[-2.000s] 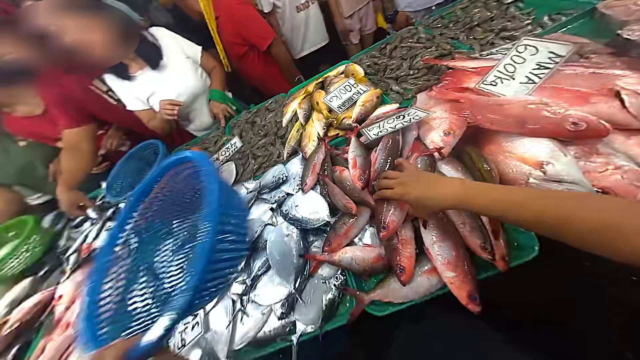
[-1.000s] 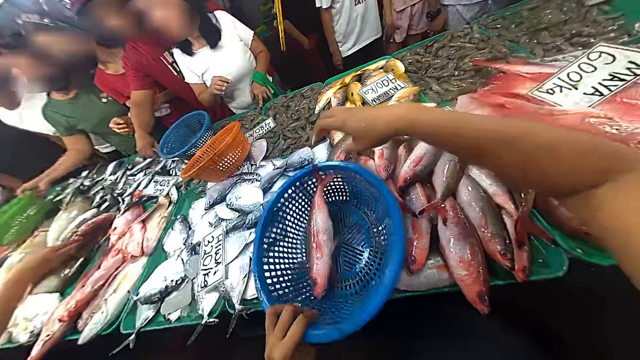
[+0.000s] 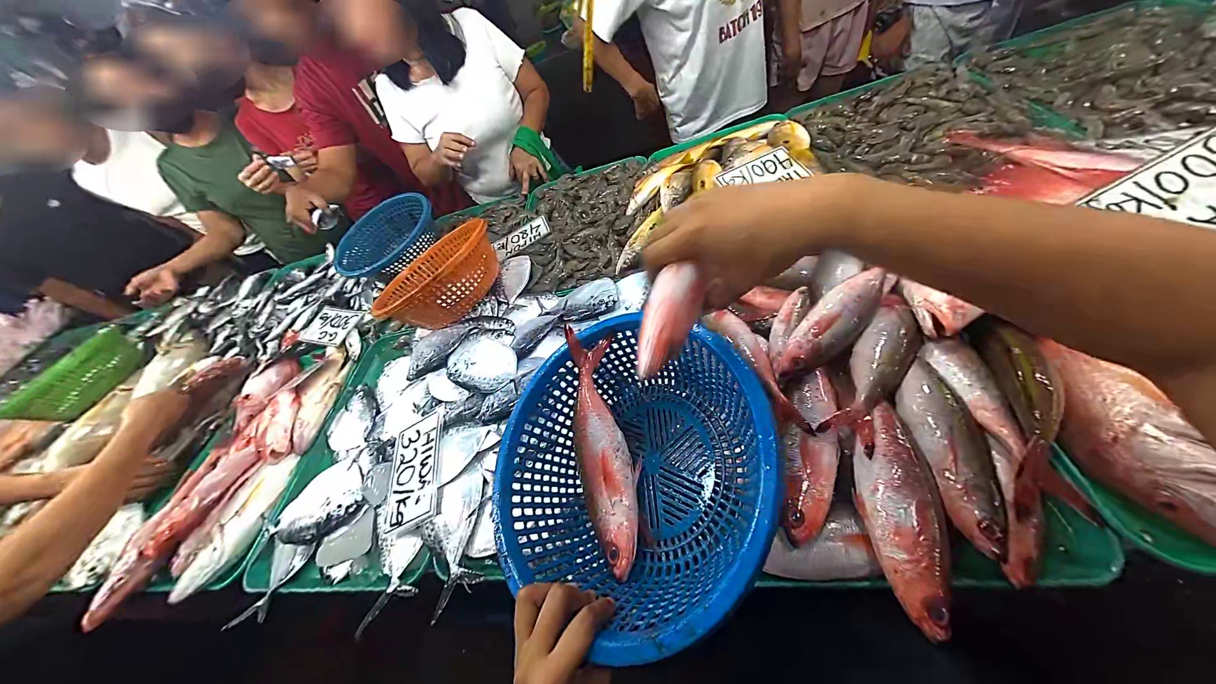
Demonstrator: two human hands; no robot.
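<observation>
My left hand (image 3: 560,636) grips the near rim of a round blue plastic basket (image 3: 769,494) at the lower middle. Inside the basket lies one reddish-pink fish (image 3: 608,465), its head toward me. Over the basket's far rim, my right hand (image 3: 717,237) holds a second pink fish (image 3: 668,318), which points down toward the basket. Part of that fish is hidden by the fingers. Right of the basket, more reddish fish (image 3: 898,513) lie piled on a green tray.
Silver fish (image 3: 323,499) with a price sign (image 3: 415,470) lie left of the basket. Beyond stand an orange basket (image 3: 442,275) and a smaller blue basket (image 3: 385,233). Yellow fish (image 3: 674,185) and shrimp (image 3: 917,123) fill farther trays. Several people stand across the stall; another person's arm (image 3: 90,503) reaches in at left.
My right hand, among the fish a second ago, now holds a fish above the basket's far edge. Two seconds ago the blue basket was tilted farther left; my left hand stays on its rim since.
</observation>
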